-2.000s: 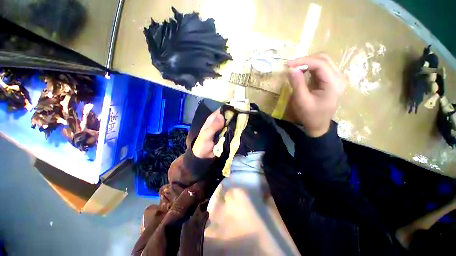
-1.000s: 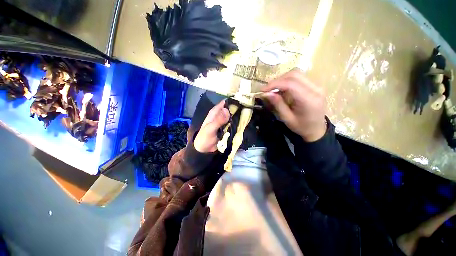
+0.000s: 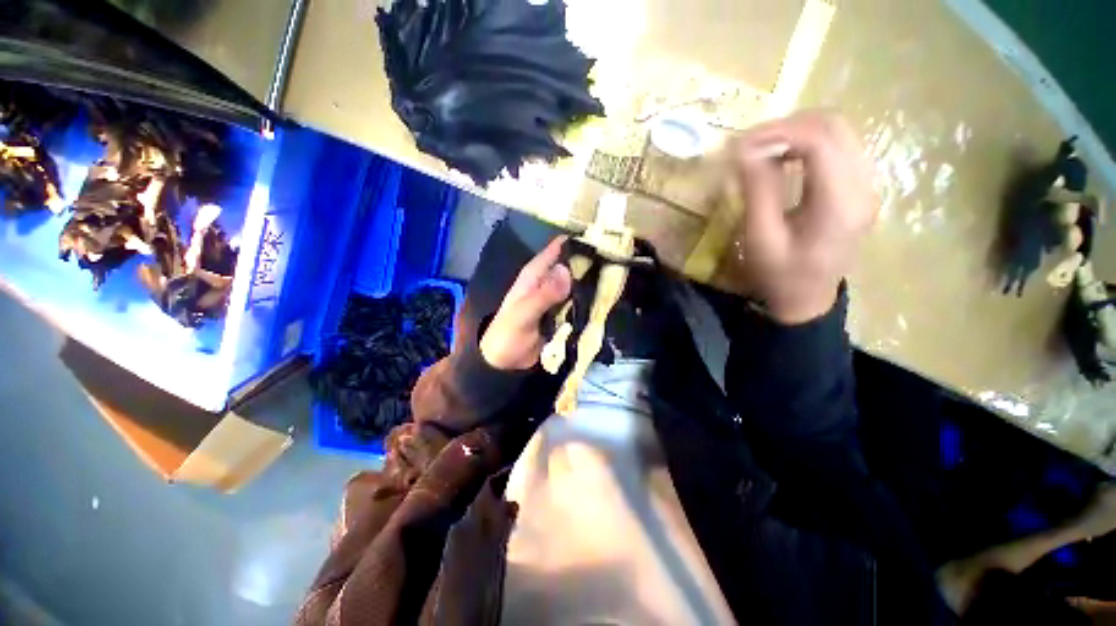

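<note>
My left hand (image 3: 529, 308) holds a tan figure (image 3: 596, 320) with its two slim limbs hanging down. A black part lies around the figure's upper end, and a pale block (image 3: 608, 220) sticks up from it. My right hand (image 3: 808, 202), blurred, is raised over the bench just right of the small white dish (image 3: 676, 137). Its fingers are pinched on a thin white stick, of which only a small pale bit (image 3: 771, 150) shows. My right hand is apart from the figure.
A stack of black parts (image 3: 483, 80) lies on the tan bench (image 3: 936, 306). Joined figures (image 3: 1067, 239) lie at the far right. A raised blue bin (image 3: 251, 263) with figures, a low blue crate (image 3: 328, 426) of black parts and a cardboard box (image 3: 233, 450) are left.
Over the last second my right hand has moved from the figure's upper end up and right, beside the dish. My left hand still holds the figure. The view has shifted slightly.
</note>
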